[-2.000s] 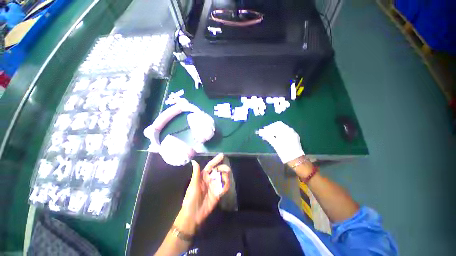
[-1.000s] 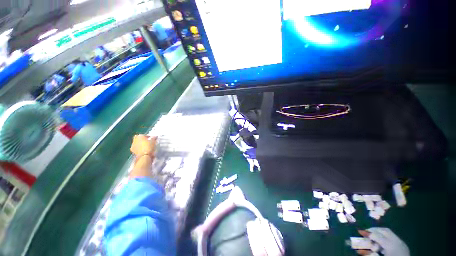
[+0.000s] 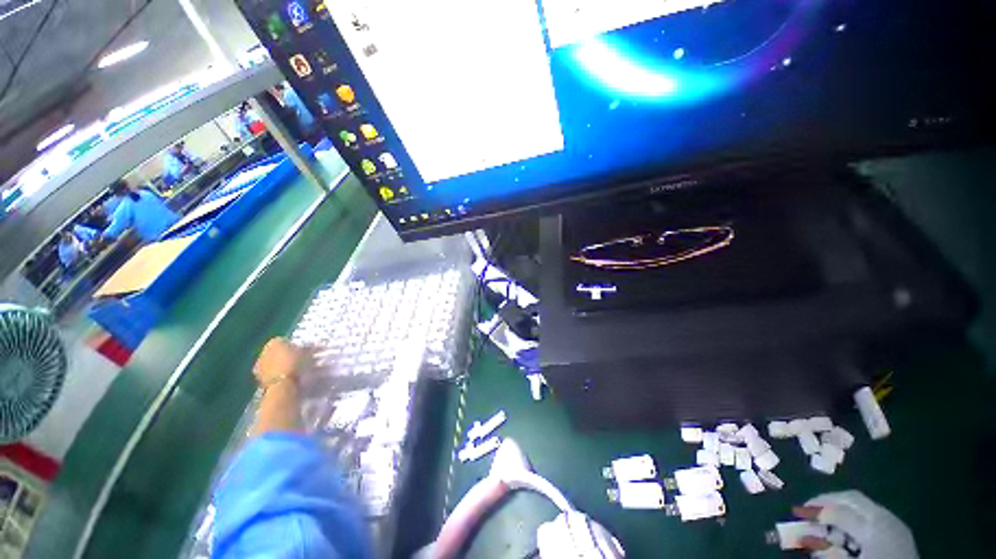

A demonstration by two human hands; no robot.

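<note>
My left hand is bare and reaches over the clear blister tray, whose pockets hold many white pieces. Its fingertips are blurred against the tray, and I cannot tell if it holds anything. My right hand wears a white glove and grips a white USB dongle over the green mat. Several loose white dongles lie left of it and behind it, before the black case. The pale pink-white headset lies at the bottom middle, cut off by the picture's edge.
The black PC case stands at the back with a reddish wire loop on top. A monitor is above it. Cables and white strips hang by the case's left corner. A fan is at far left. People in blue are in the distance.
My view has tilted up to the monitor. My left hand has moved from in front of the bench to the tray. My right hand remains over the mat with a dongle now visible in its fingers.
</note>
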